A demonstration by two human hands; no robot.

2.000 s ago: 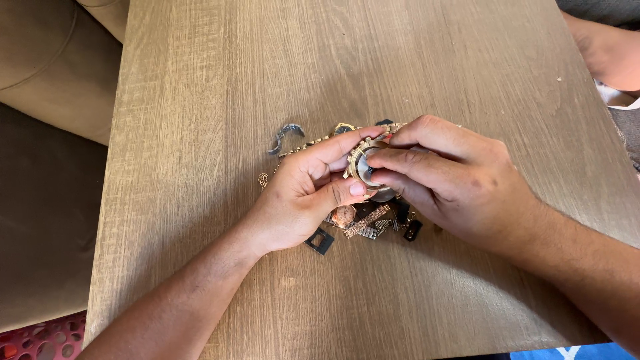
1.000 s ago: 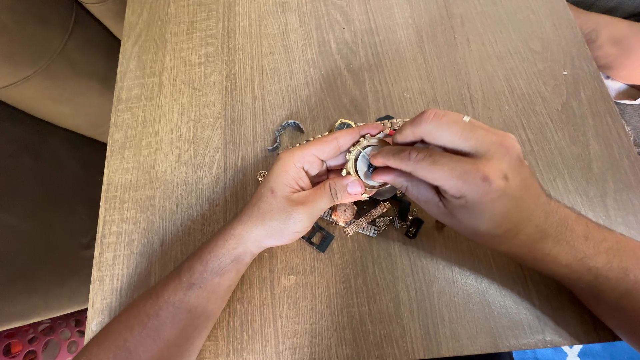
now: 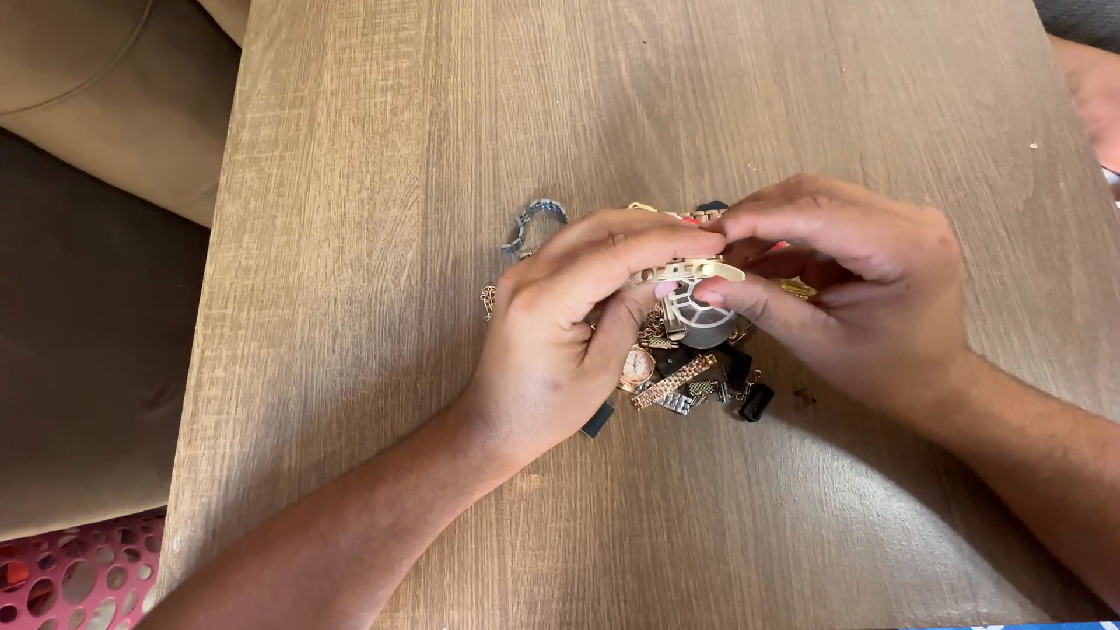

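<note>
My left hand [image 3: 569, 324] holds a gold-coloured watch case [image 3: 687, 270] edge-on between thumb and fingers. The thumb and forefinger of my right hand [image 3: 849, 289] grip the case's right end. Just beneath it lies a round watch piece [image 3: 702, 315] with a spoked silver pattern. Around it are a rose-gold watch with a pale dial [image 3: 637, 365], a rose-gold link bracelet [image 3: 674, 381], thin chains and silver links [image 3: 675, 402]. A dark metal watch strap [image 3: 535, 220] curves behind my left hand. My fingers hide part of the pile.
The parts lie on a wood-grain table [image 3: 367, 262]. A black rectangular piece [image 3: 755, 402] and a dark flat piece [image 3: 597, 420] sit at the pile's near side. Brown upholstered seating [image 3: 96, 306] stands at the left. Another person's bare skin [image 3: 1089, 101] shows at the right edge.
The watch case was tilted with its round opening showing and my right fingers in it; now it is edge-on. My right fingers have moved to its end, and the spoked piece below has come into sight.
</note>
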